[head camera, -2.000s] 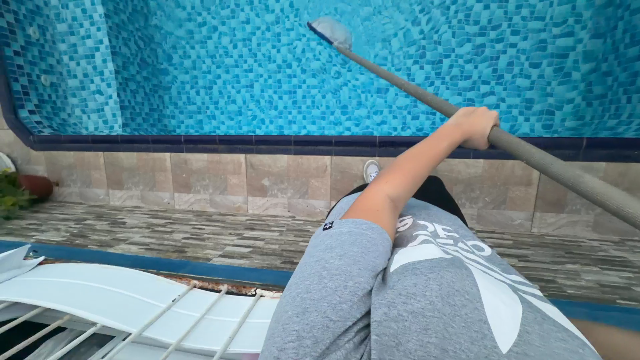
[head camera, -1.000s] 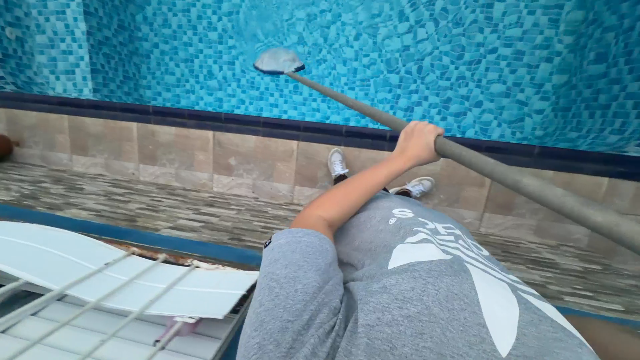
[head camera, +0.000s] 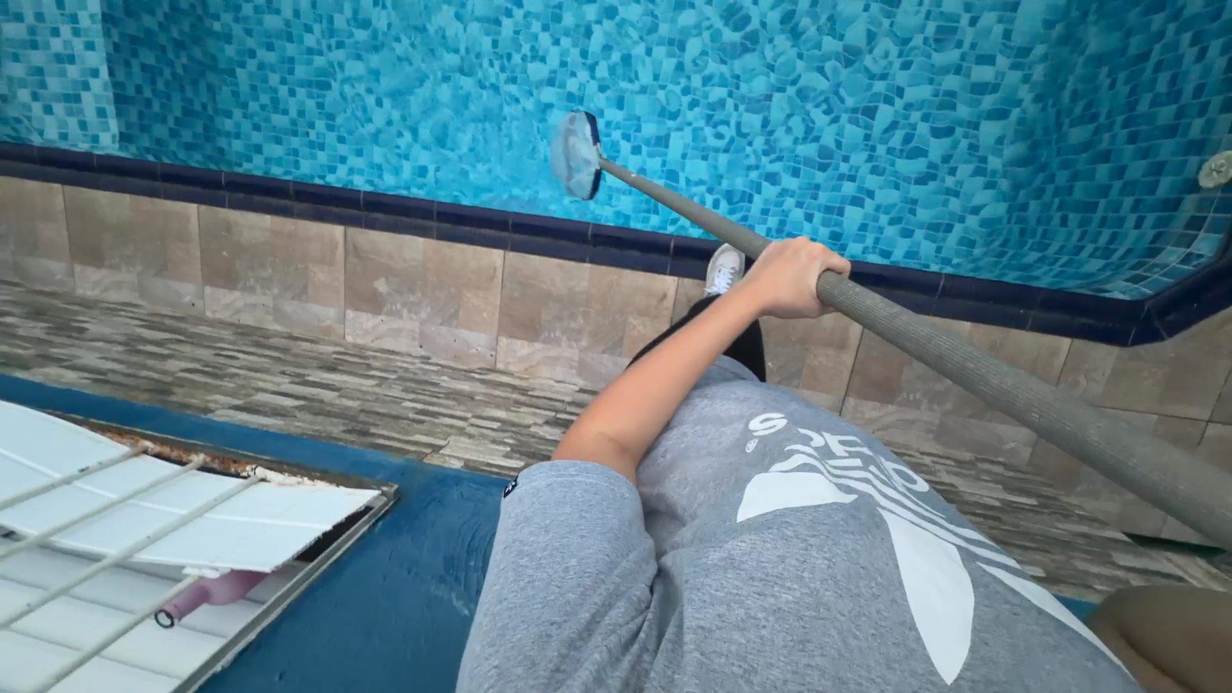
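My left hand (head camera: 794, 277) is closed around a long grey ribbed pole (head camera: 972, 361), above the pool's dark blue tiled edge. At the pole's far end, a pool skimmer net (head camera: 575, 156) with a dark frame is at the water of the swimming pool (head camera: 433, 106), beyond my left hand and to its left. Its frame is roughly upright in the view. The pole runs down past my left hand and leaves the view at the right edge. My right hand is out of view; only a part of my right arm shows at the bottom right corner.
Beige stone tiles (head camera: 423, 289) border the pool, with my shoe (head camera: 724, 269) near its edge. At lower left, metal bars (head camera: 115, 558) cross an opening with a bent white panel (head camera: 250, 525) and a pink bottle (head camera: 207, 597). A round fitting (head camera: 1216, 169) sits at the pool's right side.
The skimmer net has come closer to the pool edge and its frame has turned from slanting or nearly level to upright. My left hand has kept hold of the pole. The view has shifted.
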